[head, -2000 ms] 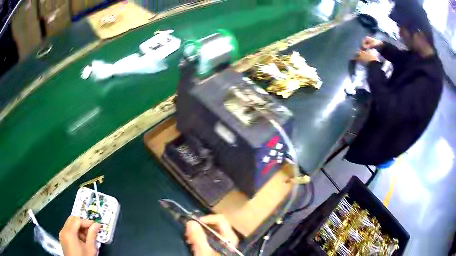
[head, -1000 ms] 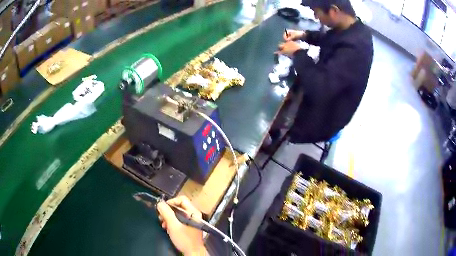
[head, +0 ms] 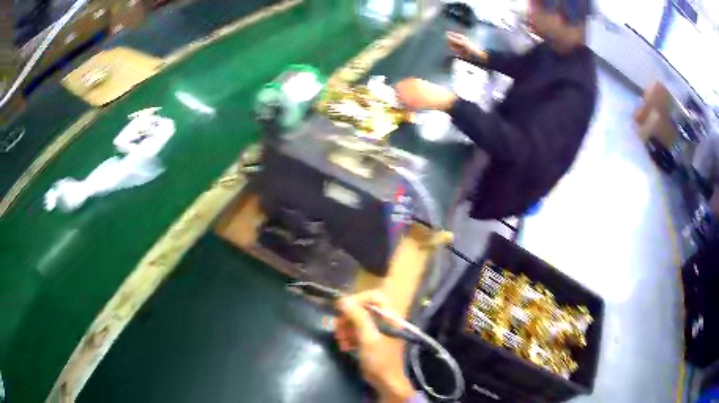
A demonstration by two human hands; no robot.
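The frame is blurred. My right hand (head: 366, 334) holds the dark soldering iron (head: 378, 315) with its pale tube at the lower middle. The iron's tip points left, close to the front edge of the tray (head: 236, 224). My left hand is not in view. The black soldering unit (head: 327, 197) stands on the tray, with the green-rimmed solder spool (head: 296, 90) on its back end. A white socket housing (head: 146, 130) with its cord in a clear bag (head: 106, 179) lies on the green conveyor at the left.
A pile of gold brass strips (head: 363, 109) lies behind the unit. Another person (head: 536, 118) in dark clothes reaches a hand to it. A black bin (head: 587, 358) of gold parts stands at the lower right. A worn cream rail (head: 150, 283) edges the conveyor.
My left hand and the housing it held two seconds ago are out of view. My right hand with the iron has moved right since one second ago. The other person's hand has reached to the brass pile.
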